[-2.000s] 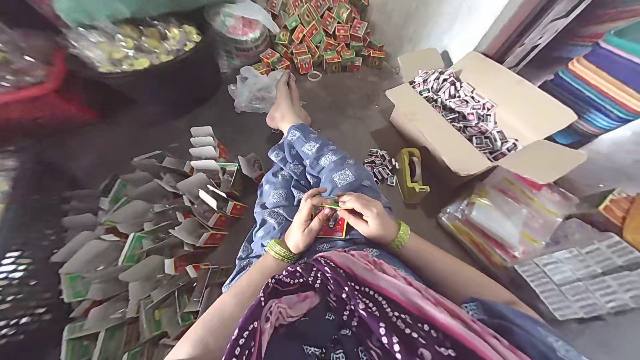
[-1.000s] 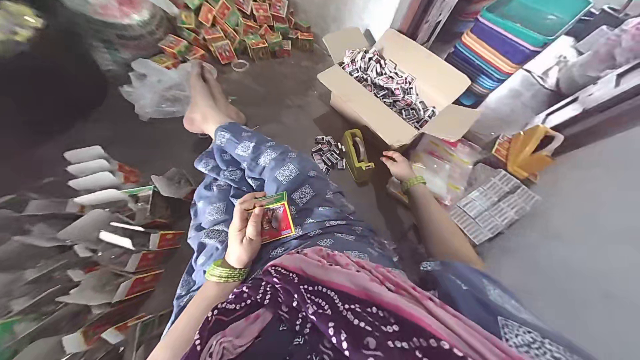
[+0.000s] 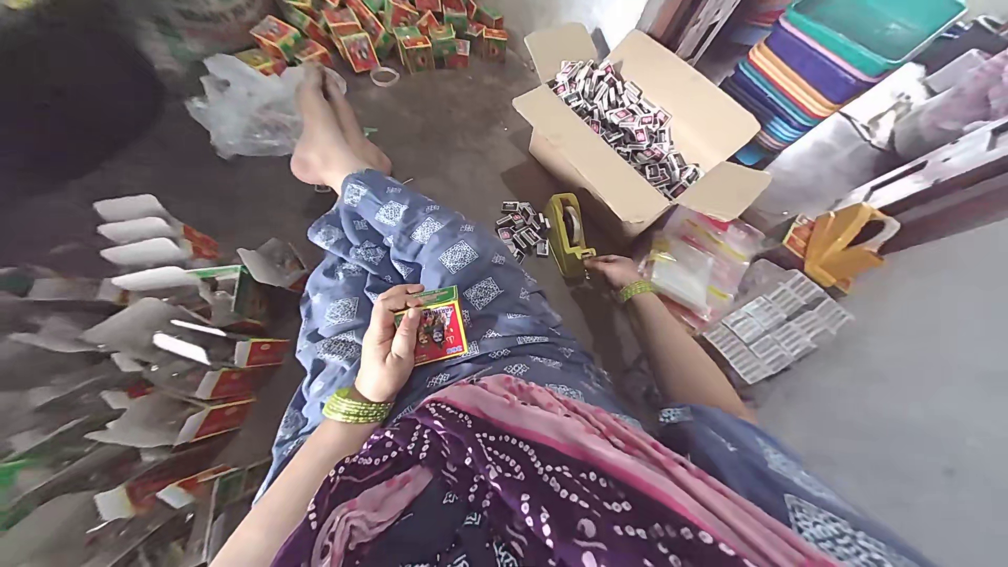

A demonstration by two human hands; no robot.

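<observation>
My left hand (image 3: 390, 342) grips a small red and green printed carton (image 3: 439, 324) over my lap, thumb on its front face. To the right, my right hand (image 3: 616, 272) reaches down with its fingertips at the cutting end of a yellow-green tape dispenser (image 3: 563, 236) on the floor. Whether tape is between those fingers cannot be told. Beside the dispenser lies a small heap of tiny dark and white boxes (image 3: 520, 228). Behind it stands an open cardboard box (image 3: 602, 177) holding a great many of the same tiny boxes (image 3: 630, 130).
Open-flapped cartons (image 3: 157, 346) crowd the floor at left. Closed cartons (image 3: 409, 39) are piled at the top, near a clear plastic bag (image 3: 244, 106). At right are plastic packets (image 3: 697, 264), silvery blister-like sheets (image 3: 780, 327), a yellow tape dispenser (image 3: 843, 244) and stacked plastic trays (image 3: 819, 59).
My hands were together at the carton two seconds ago. My right hand has since moved right to the tape dispenser, while my left hand keeps the carton. The view has shifted right.
</observation>
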